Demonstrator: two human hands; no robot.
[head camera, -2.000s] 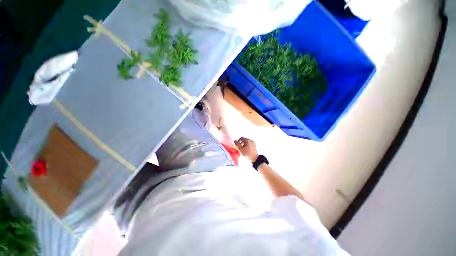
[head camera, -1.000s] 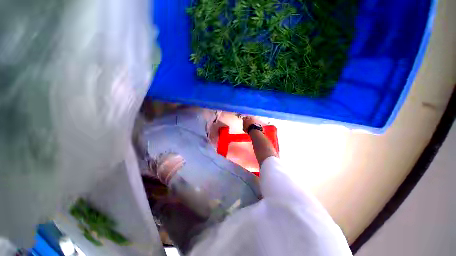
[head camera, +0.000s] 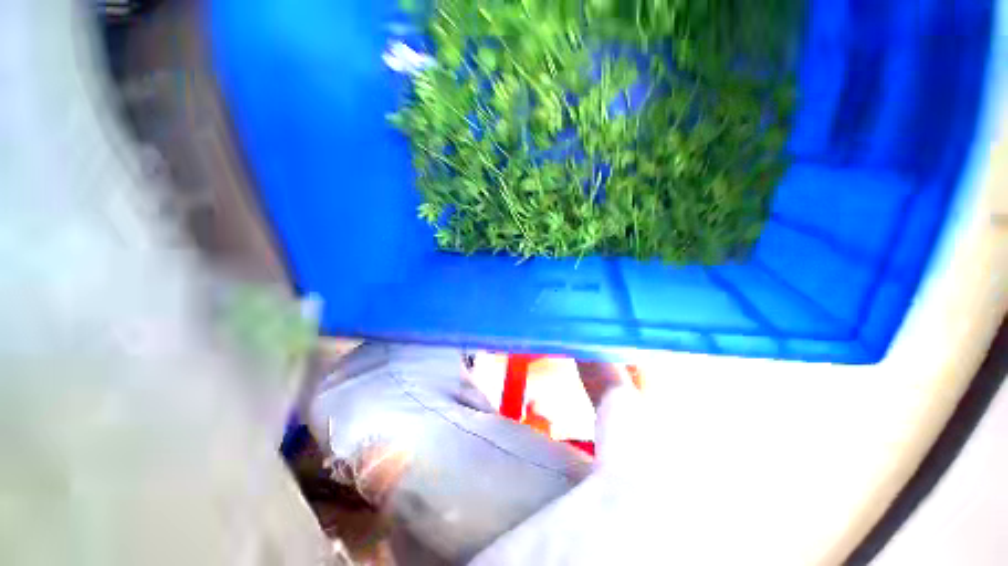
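Observation:
A deep blue tote (head camera: 387, 304) fills the upper middle and right of the head view. Green foliage (head camera: 597, 166) lies heaped inside it, with a small white shape at its upper left. A short, blurred stretch of skin of my right hand or forearm (head camera: 602, 381) shows just below the tote's near rim, by the red stool. The rest of the hand is hidden or washed out, so its fingers cannot be seen. My left hand is not in view.
The red stool frame (head camera: 513, 387) shows below the tote beside my grey-trousered leg (head camera: 442, 442). A blurred, pale, cloudy surface (head camera: 111, 332) fills the left side, with a green smear at its edge. Bright floor lies at right.
The view has swung from the table to the tote, which now looks larger and closer. The tote's rim has come down over the stool and my right hand. The table, brown board and red part have left view.

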